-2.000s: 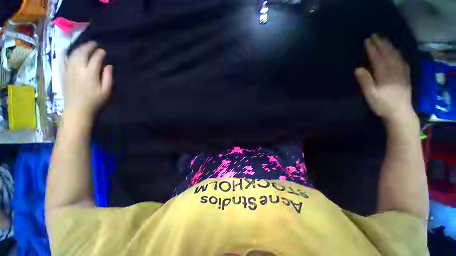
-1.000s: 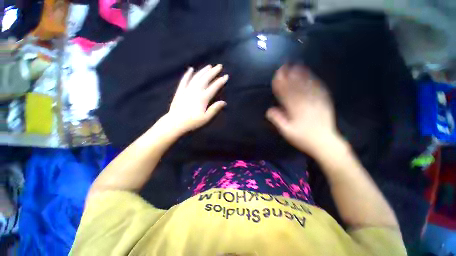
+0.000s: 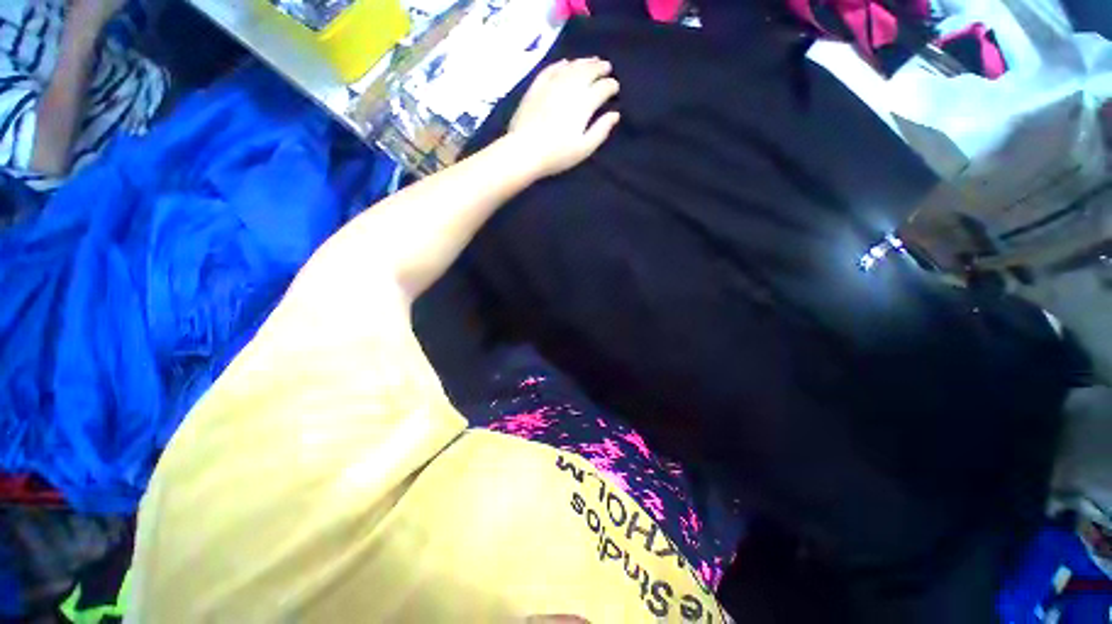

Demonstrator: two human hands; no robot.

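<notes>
Black fabric [image 3: 732,293] spreads over the machine table and hangs down to the lap. My left hand [image 3: 567,118] lies on the fabric near its upper left edge, palm down, with thumb and fingers apart. No fold of cloth shows pinched in it. My right hand is not in view. The presser foot and needle area [image 3: 880,252] shines in a bright light spot at the right, at the fabric's edge, well away from my left hand. The pale sewing machine [image 3: 1024,201] stands beyond it.
Pink-and-black cut pieces [image 3: 863,22] lie at the top. A yellow item [image 3: 363,39] lies on the worn table end [image 3: 457,73]. Blue cloth [image 3: 159,280] fills the left. Another person's arm [image 3: 64,92] shows at the upper left. A blue basket [image 3: 1049,573] is at lower right.
The view has swung left and tilted. My left hand has moved from the middle of the fabric to its left part. My right hand has left the picture.
</notes>
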